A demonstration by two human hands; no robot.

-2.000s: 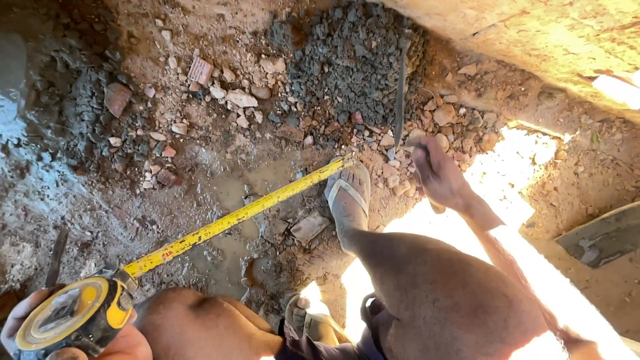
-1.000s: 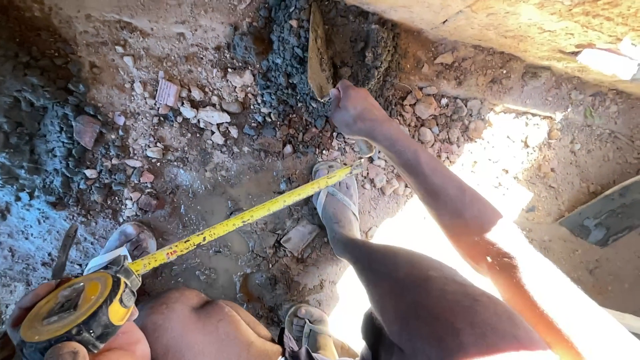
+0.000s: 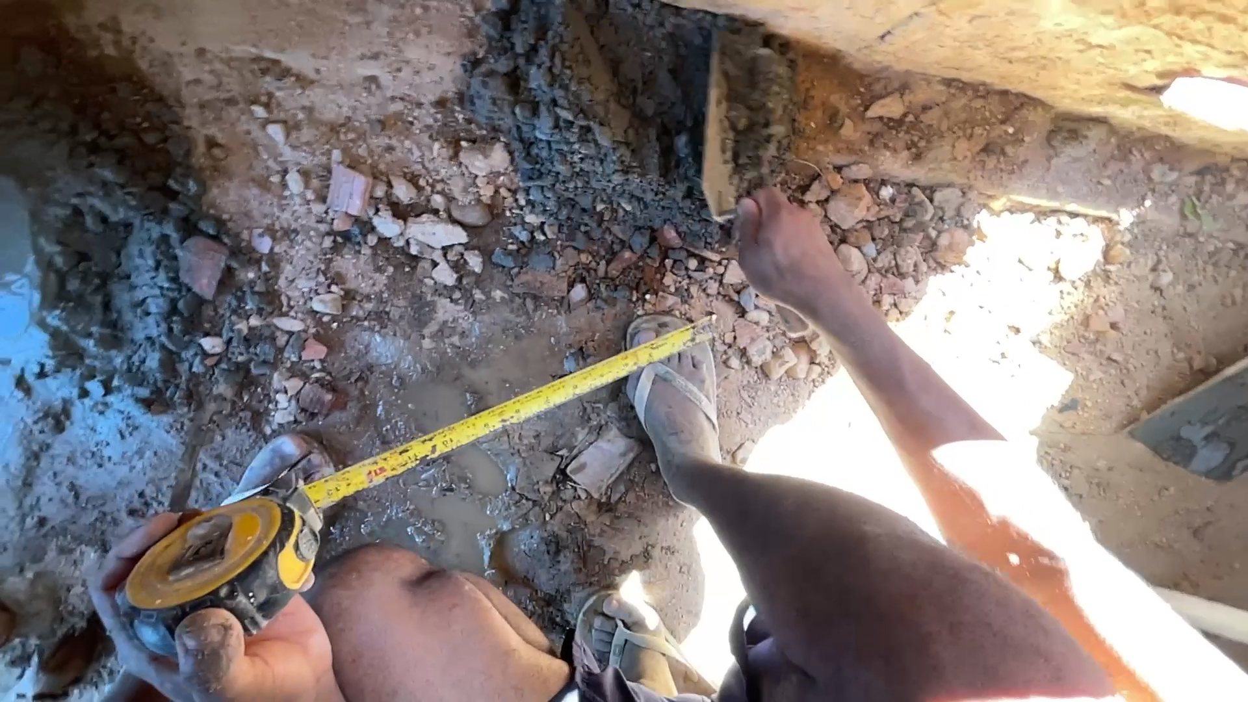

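Observation:
At the lower left my left hand (image 3: 268, 658) grips a yellow and black tape measure (image 3: 210, 556). Its worn yellow blade (image 3: 507, 411) slants up to the right, and its free end lies over a foot in a flip-flop (image 3: 678, 400). My right hand (image 3: 788, 249), at upper centre right, is closed at the lower end of a trowel (image 3: 721, 127); its handle is hidden by the hand. The trowel blade stands tilted, nearly edge-on, against dark wet mortar or gravel mix (image 3: 595, 136).
Broken stones (image 3: 434, 232) and brick bits lie on muddy ground around a shallow puddle (image 3: 458, 526). A pale wall or slab edge (image 3: 1033, 49) runs along the upper right. A grey flat tool or board (image 3: 1204, 424) lies at the right edge. Bent knees and sandalled feet fill the bottom.
My right hand has moved up from beside the flip-flop foot to the wet mix with the trowel, then rightward. My left hand still holds the extended tape measure.

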